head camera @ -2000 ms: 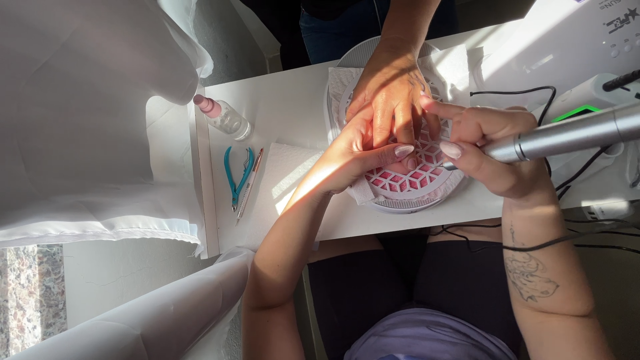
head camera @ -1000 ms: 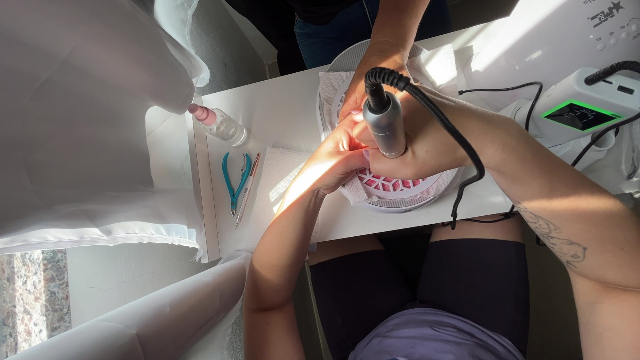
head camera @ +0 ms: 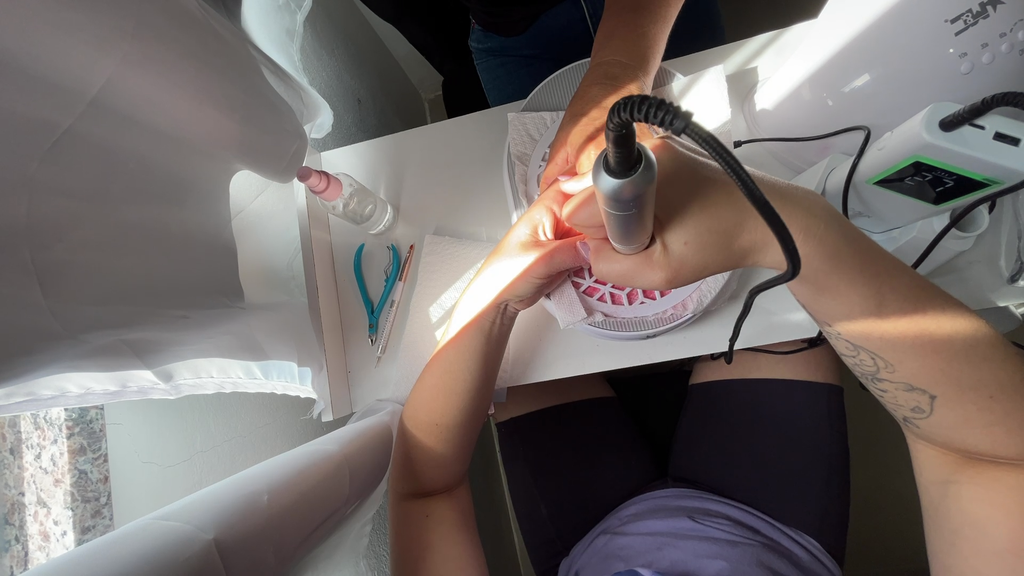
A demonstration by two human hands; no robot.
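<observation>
My right hand point(head camera: 680, 216) grips the silver handpiece of an electric nail drill point(head camera: 626, 204), held upright with its black cord looping over my wrist; its tip is hidden. Against it, my left hand point(head camera: 540, 248) holds the fingers of another person's hand point(head camera: 596, 104), which reaches in from the far side. All three hands are over a round white nail dust collector point(head camera: 672, 320) with a pink and white lattice grille point(head camera: 620, 294), partly covered by paper towel point(head camera: 568, 308). What the fingers do behind my right hand cannot be seen.
Left on the white table point(head camera: 440, 160) are a pink-capped clear bottle point(head camera: 352, 200), teal-handled cuticle nippers point(head camera: 374, 296), a thin pointed tool point(head camera: 394, 304) and a paper towel point(head camera: 440, 272). The drill's control unit point(head camera: 932, 176) and cables stand at right. A white curtain point(head camera: 144, 200) hangs at left.
My right hand and the handpiece have come from the right side in over the other person's hand. The handpiece has turned from lying sideways to upright.
</observation>
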